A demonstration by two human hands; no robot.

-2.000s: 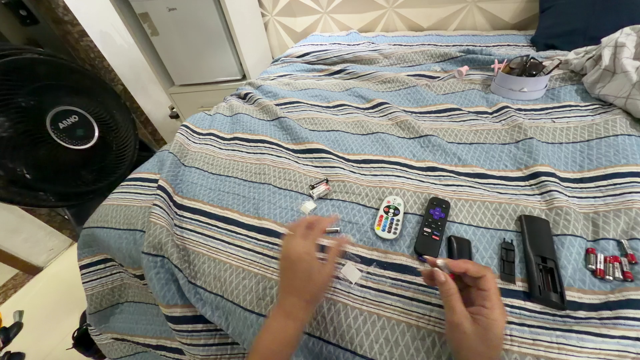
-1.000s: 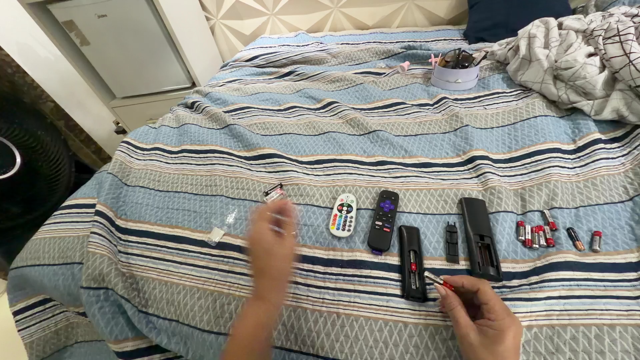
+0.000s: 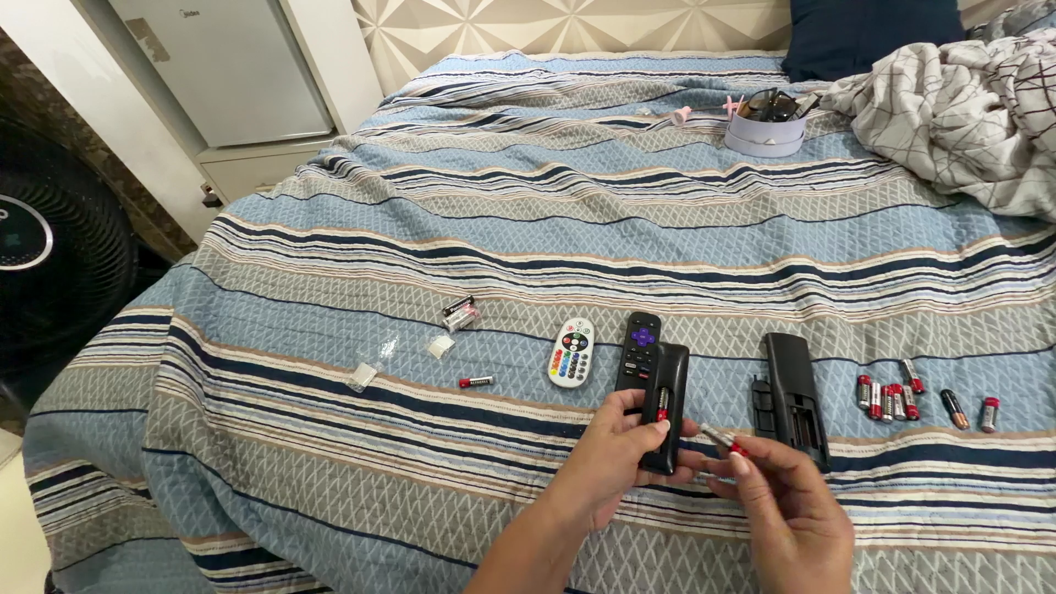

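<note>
My left hand (image 3: 615,462) holds a black remote control (image 3: 675,375) with its battery compartment uncovered and a red-and-silver battery (image 3: 662,404) inside. Just right of it, my right hand (image 3: 784,503) pinches another red-and-silver battery (image 3: 723,440) between thumb and fingers. Behind the held remote lies a black remote with a purple direction pad (image 3: 643,337), partly hidden. A white remote with coloured buttons (image 3: 572,353) is to its left. Right of my hands, a larger black remote (image 3: 792,379) lies back up, its compartment uncovered, beside a black battery cover (image 3: 763,406).
Several loose batteries (image 3: 887,402) lie at the right. A single battery (image 3: 476,381), a pair of batteries (image 3: 459,313) and small clear plastic wrappers (image 3: 363,376) are at the left. Farther back stand a round lilac box (image 3: 766,136) and a crumpled blanket (image 3: 957,124); a fan (image 3: 66,214) is far left.
My left hand has moved right from beside the loose batteries and taken hold of the black remote, which lay on the bed one second ago. My right hand still holds a battery.
</note>
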